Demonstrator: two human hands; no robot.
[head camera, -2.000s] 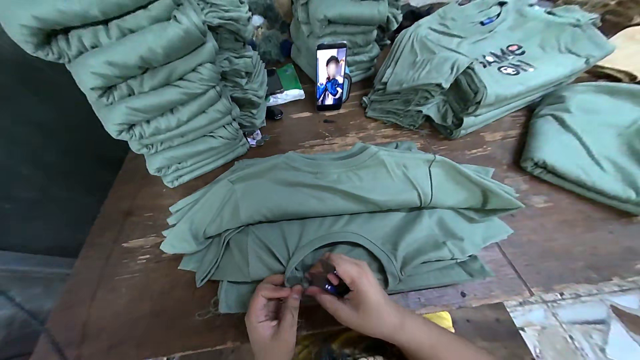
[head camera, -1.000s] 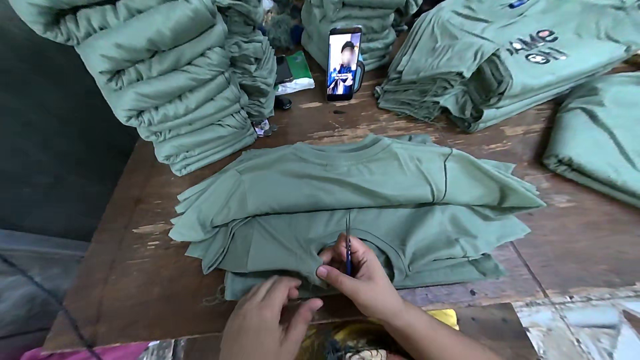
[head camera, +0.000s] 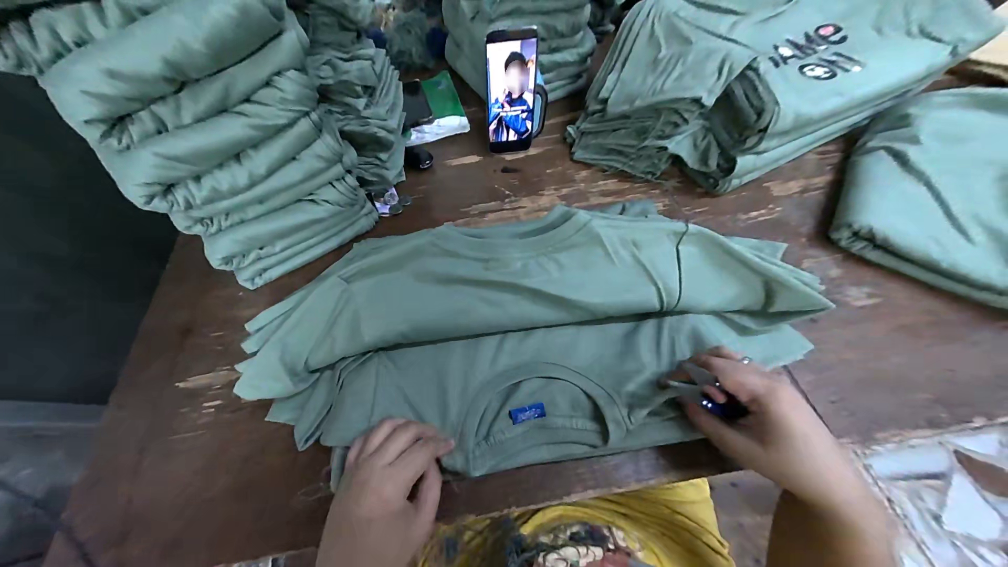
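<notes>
Green T-shirts lie in an overlapping pile on the wooden table. The nearest green T-shirt (head camera: 425, 402) has its round neckline towards me, with a small blue neck label (head camera: 528, 413) inside it. My left hand (head camera: 394, 472) rests on the shirt's near edge, left of the neckline, with nothing seen in it. My right hand (head camera: 740, 402) holds small thread snips (head camera: 697, 379) with a dark blue grip, at the shirt's right shoulder. Behind, another green T-shirt (head camera: 488, 291) lies folded over, a dark thread (head camera: 680, 264) across its right part.
Tall stacks of folded green garments (head camera: 236, 134) stand at the back left. A smartphone (head camera: 512, 90) stands upright at the back centre. Printed green shirts (head camera: 866, 94) are piled at the back right, and a folded green garment (head camera: 937, 189) lies at the right. The table edge (head camera: 583, 472) is near me.
My right hand has moved right, from the neckline to the shoulder, with the snips in it. The blue label, not visible before, now shows in the neckline.
</notes>
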